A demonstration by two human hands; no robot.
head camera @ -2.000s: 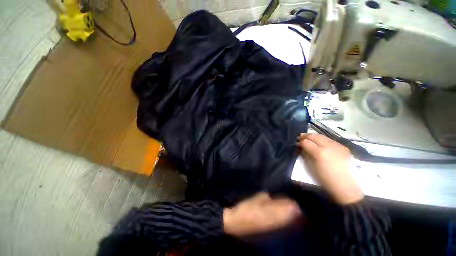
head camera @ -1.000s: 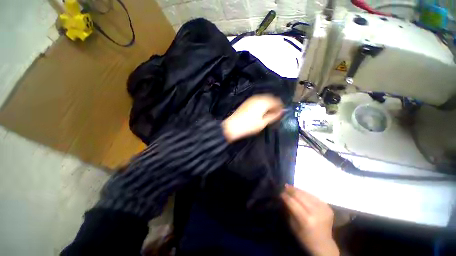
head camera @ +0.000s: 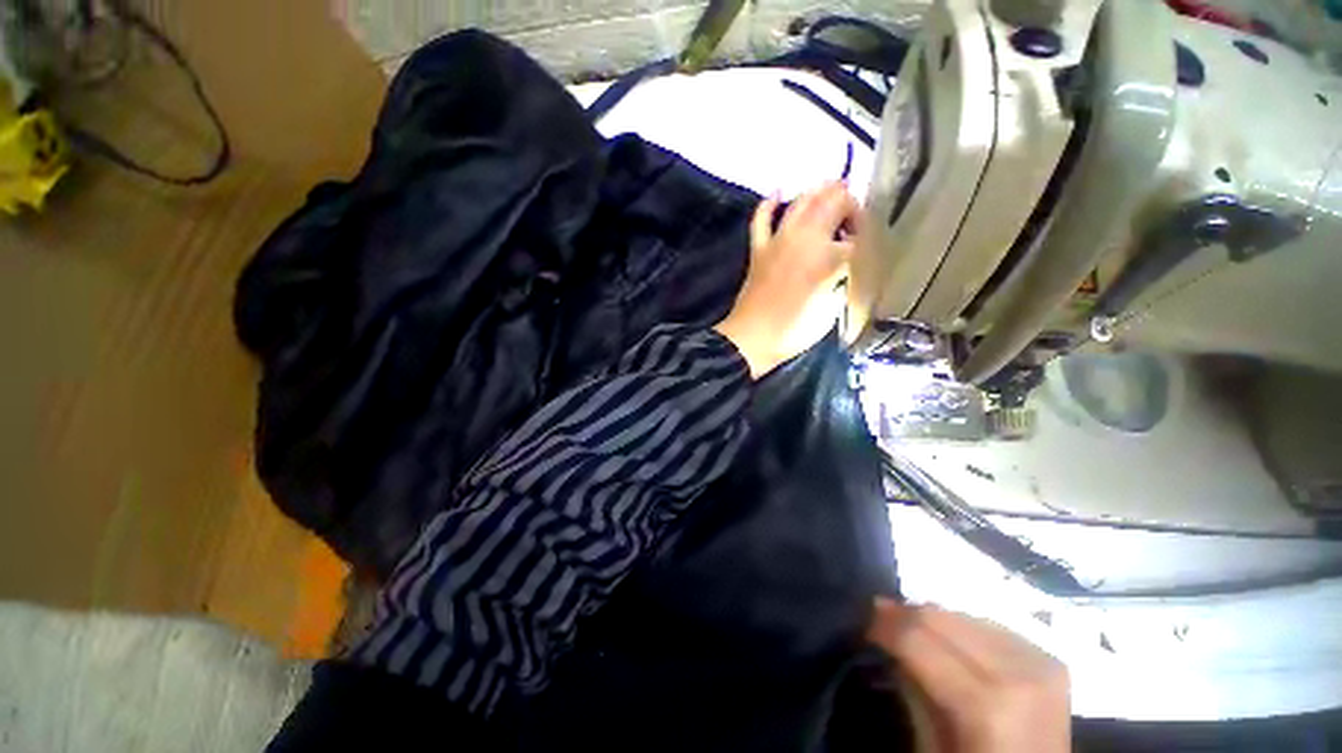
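Note:
The large black shiny garment (head camera: 442, 294) lies bunched left of the cream-white sewing machine (head camera: 1016, 177). Its right edge runs past the lit needle area (head camera: 920, 397). My left hand (head camera: 795, 272) lies on the cloth behind the needle area, close against the machine head, fingers pointing away from me; its fingertips are partly hidden by the head. My right hand (head camera: 979, 677) grips the near edge of the garment at the lower right, slightly blurred. The cloth looks stretched between both hands. A narrow black strip (head camera: 979, 530) lies right of the needle along the bed.
A cardboard sheet (head camera: 147, 368) lies at the left, with a yellow plug or socket (head camera: 27, 155) at the far left. A dark-green-handled tool (head camera: 709, 33) and black cords (head camera: 846, 52) lie at the back by the brick-patterned wall. A white tabletop (head camera: 1177, 633) runs along the right front.
My left hand has moved from mid-garment to the cloth behind the needle. My right hand now appears lower and further right. The view has shifted closer, so the machine head looks larger.

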